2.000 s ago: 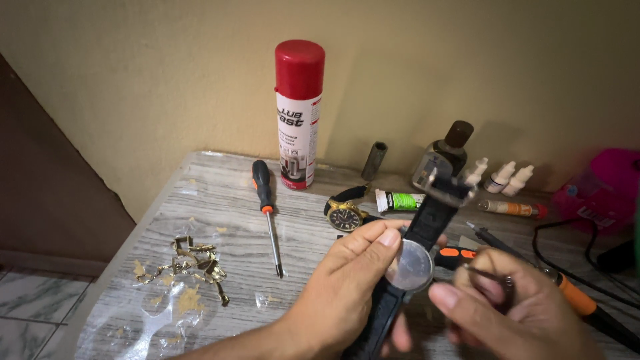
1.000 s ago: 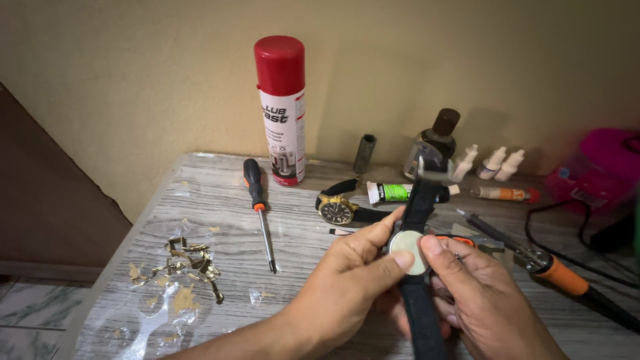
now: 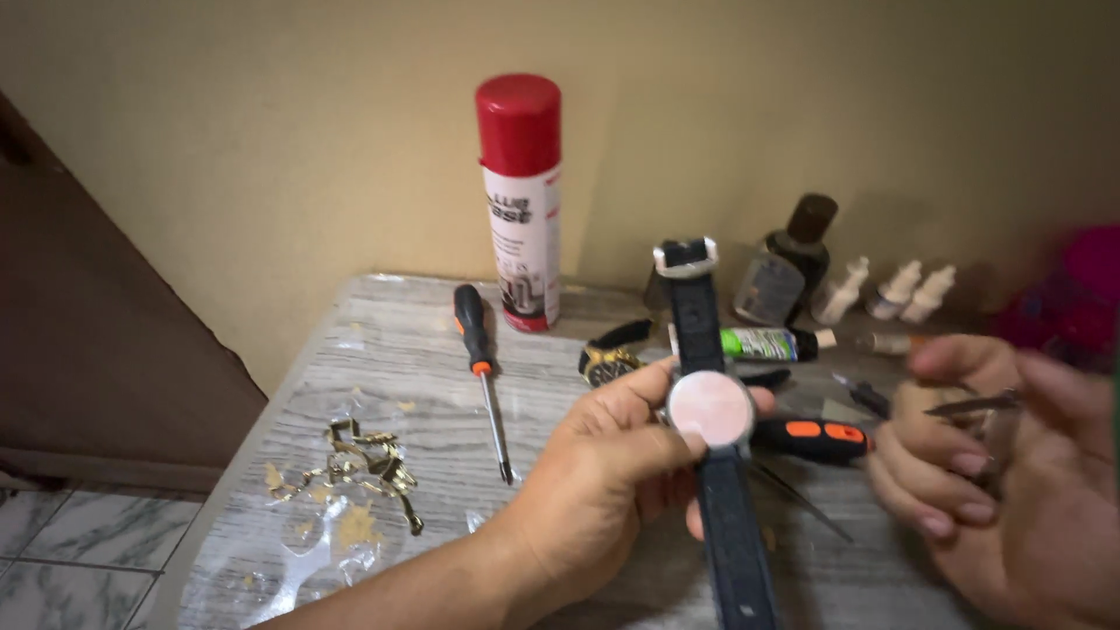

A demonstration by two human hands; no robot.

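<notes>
A wristwatch with a dark strap and a pale round face or back is held upright by my left hand, the thumb on the disc's lower edge. Its metal buckle is at the top. My right hand is apart from the watch at the right, fingers curled around a small dark metal tool, blurred, possibly tweezers. Behind my left hand lies a gold-coloured watch with a black strap. A black and orange handle lies beyond the held watch.
A red-capped spray can stands at the back, with a screwdriver beside it. Gold-coloured metal pieces lie on plastic at the left. A green-labelled tube, a dark-capped bottle and small dropper bottles are along the wall.
My right hand has left the watch, where its fingers pressed a second ago, and moved right. My left hand still holds the watch.
</notes>
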